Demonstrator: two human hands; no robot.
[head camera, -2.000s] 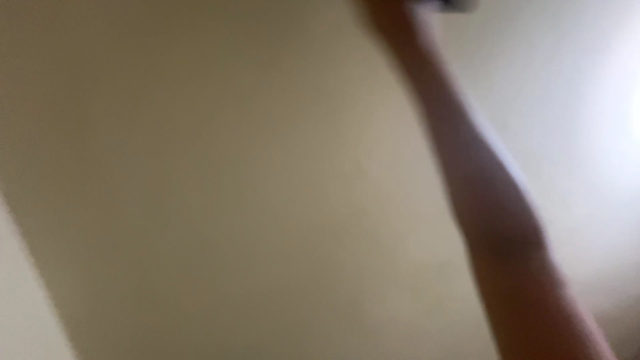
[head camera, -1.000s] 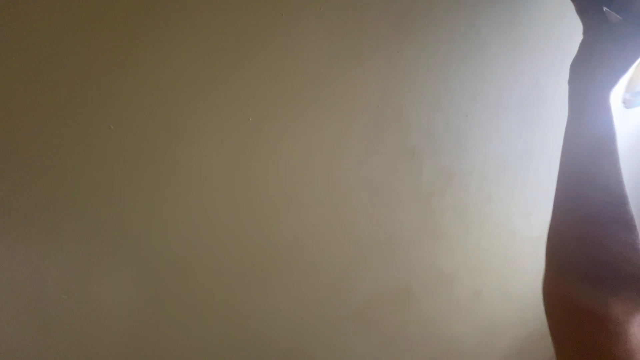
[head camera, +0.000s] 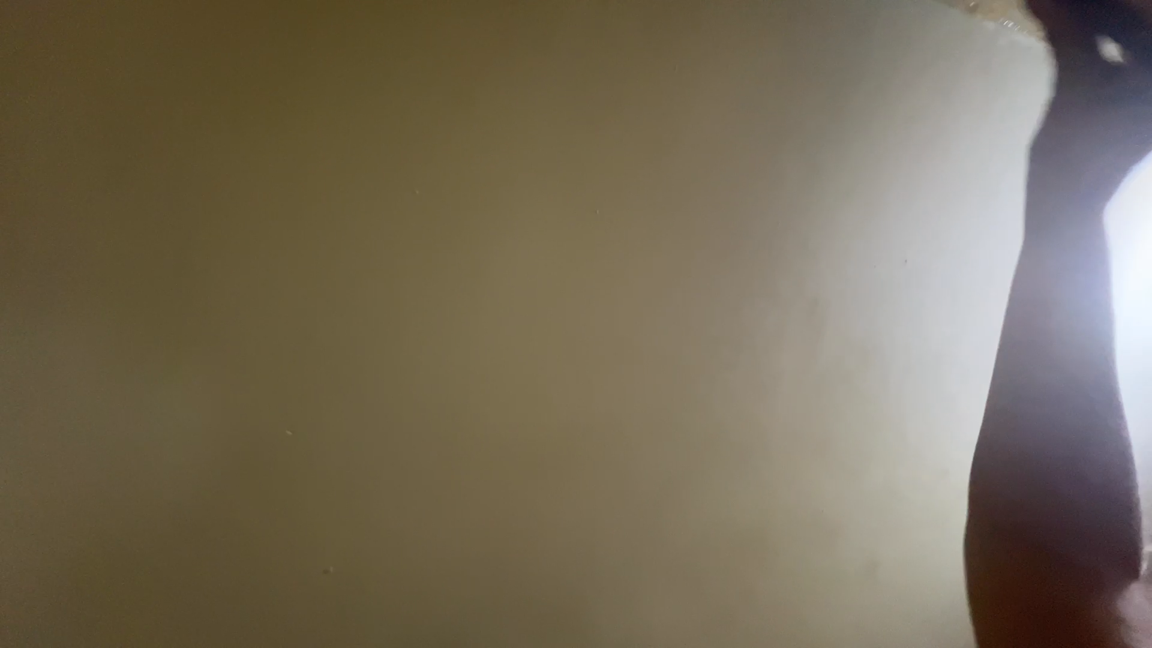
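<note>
My right forearm reaches up along the right edge of the head view, dark against a bright glare. At its top, in the upper right corner, my right hand (head camera: 1093, 85) is in deep shadow and partly cut off by the frame. A small pale spot shows at the hand; what it is cannot be told. Whether the fingers hold anything is hidden. Behind the arm spreads a plain beige wall (head camera: 540, 315) with a few tiny specks. My left hand is out of view.
A rough brownish edge with small bright glints (head camera: 999, 18) borders the wall at the top right, beside my hand. Strong white light shines at the far right, behind my forearm.
My right arm, slanting across the right half two seconds ago, now stands nearly upright at the right edge. The rough brownish edge has come into view. The view has shifted.
</note>
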